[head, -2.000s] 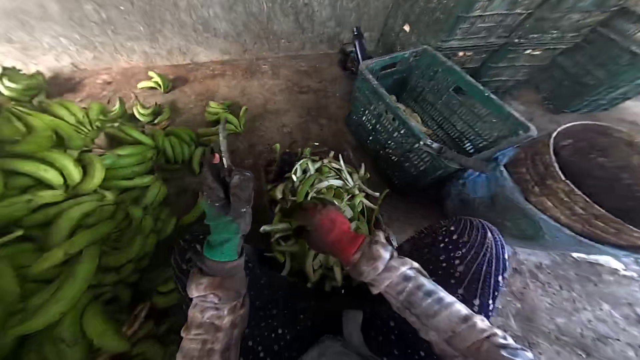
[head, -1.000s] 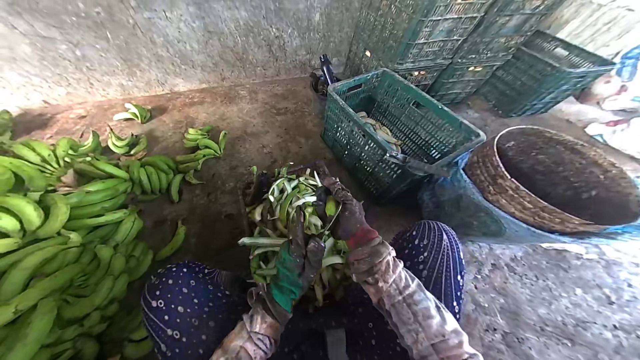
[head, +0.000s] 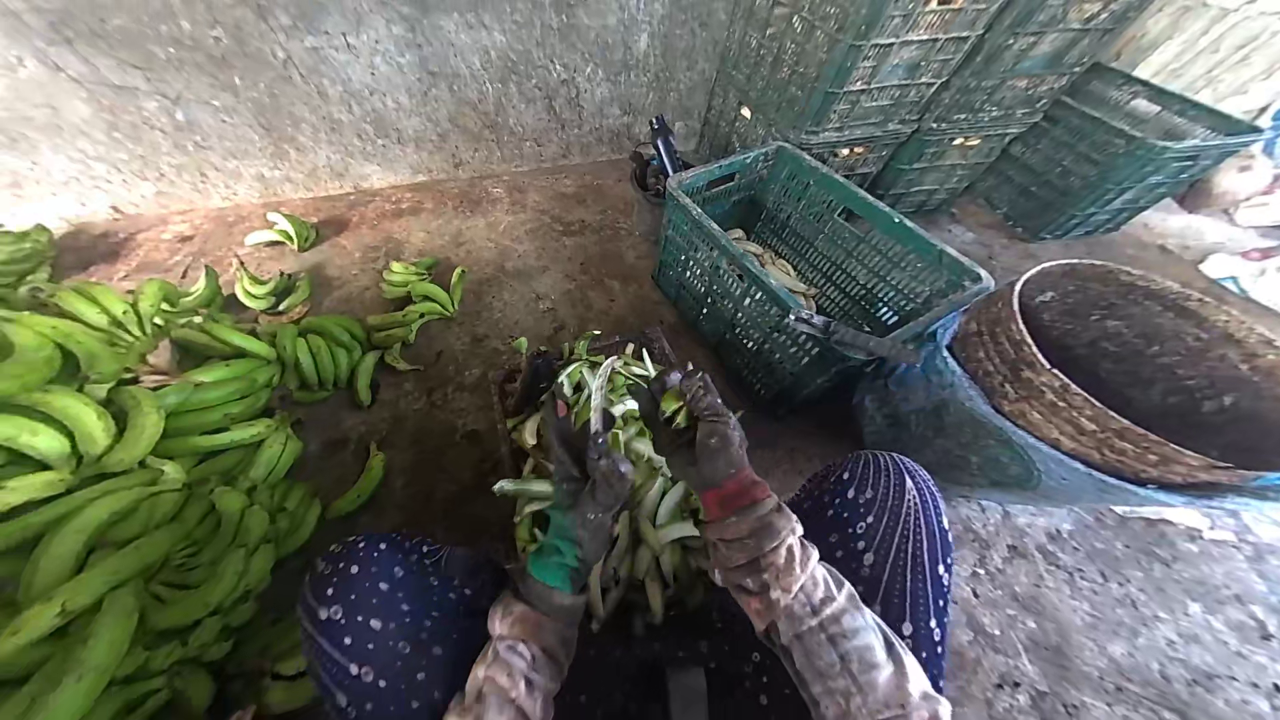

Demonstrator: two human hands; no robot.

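Note:
A heap of green and pale banana peels (head: 650, 500) lies between my knees. My left hand (head: 585, 475), in a dark glove with a green cuff, grips a slim curved blade (head: 602, 390) that points up over the heap. Just to its right, my right hand (head: 700, 425), in a dark glove with a red cuff, is closed around a small green piece, perhaps a banana or its peel (head: 674, 404); the fingers hide most of it. The two hands are apart.
Green bananas (head: 130, 500) are piled at the left, with smaller bunches (head: 420, 290) behind. A green plastic crate (head: 820, 290) holds pale peeled bananas (head: 775, 265). Right of it stands a round woven basket (head: 1000, 370); stacked crates (head: 870, 90) stand against the wall.
My hands were both down at the heap a second ago; now the left shows the blade upright and the right holds a green piece. The view has shifted since the oldest frame.

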